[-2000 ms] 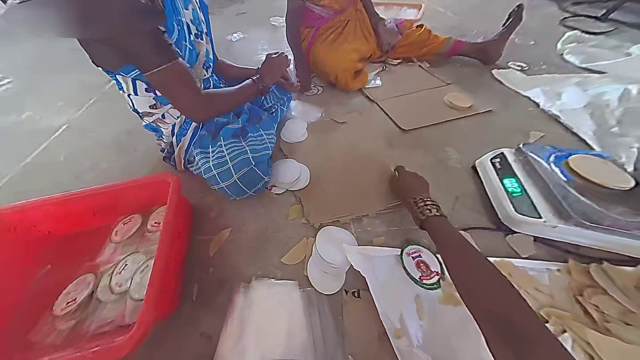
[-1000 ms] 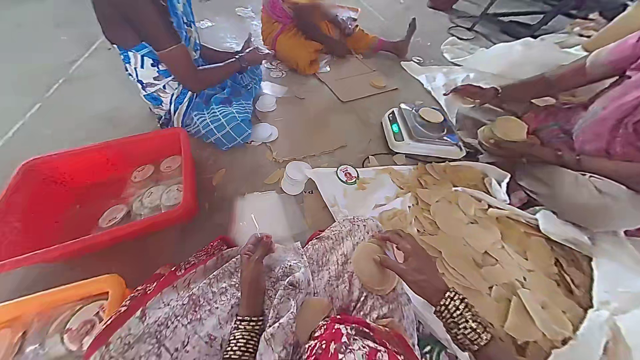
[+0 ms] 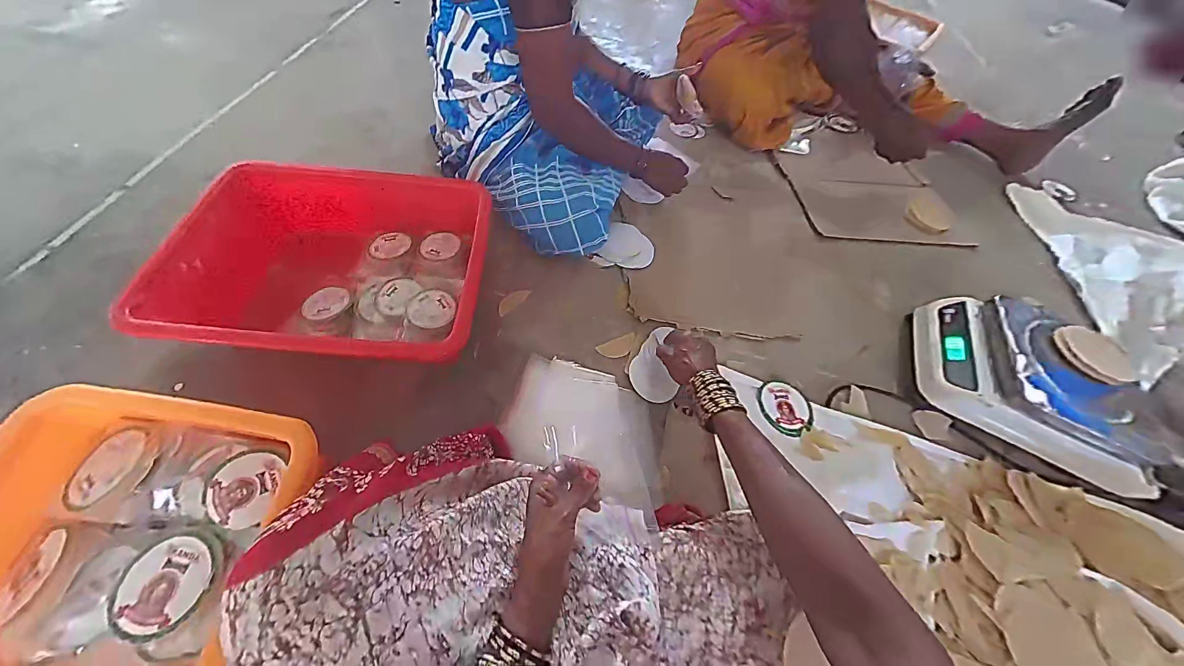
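My right hand (image 3: pixel 686 359), with bangles at the wrist, grips the edge of a white paper disc (image 3: pixel 653 366) among others lying on the floor. Over my lap, my left hand (image 3: pixel 564 486) pinches a clear plastic bag, whose outline is hard to make out. Just beyond it lies a stack of clear plastic bags (image 3: pixel 573 407). A round printed label (image 3: pixel 785 408) rests on the white sheet to the right of my right hand. Thin, pale brown discs (image 3: pixel 1027 555) are heaped on that sheet.
A red plastic tub (image 3: pixel 301 338) and an orange crate (image 3: pixel 185 407) at left hold packed discs with round labels. A digital scale (image 3: pixel 953 370) at right carries a stack of discs. Two people sit beyond, near flattened cardboard (image 3: pixel 721 268); one holds a small disc stack.
My right hand has moved from the thin brown disc stack over my lap to the white paper discs. The co-worker's hands at the scale have left view. The view has shifted.
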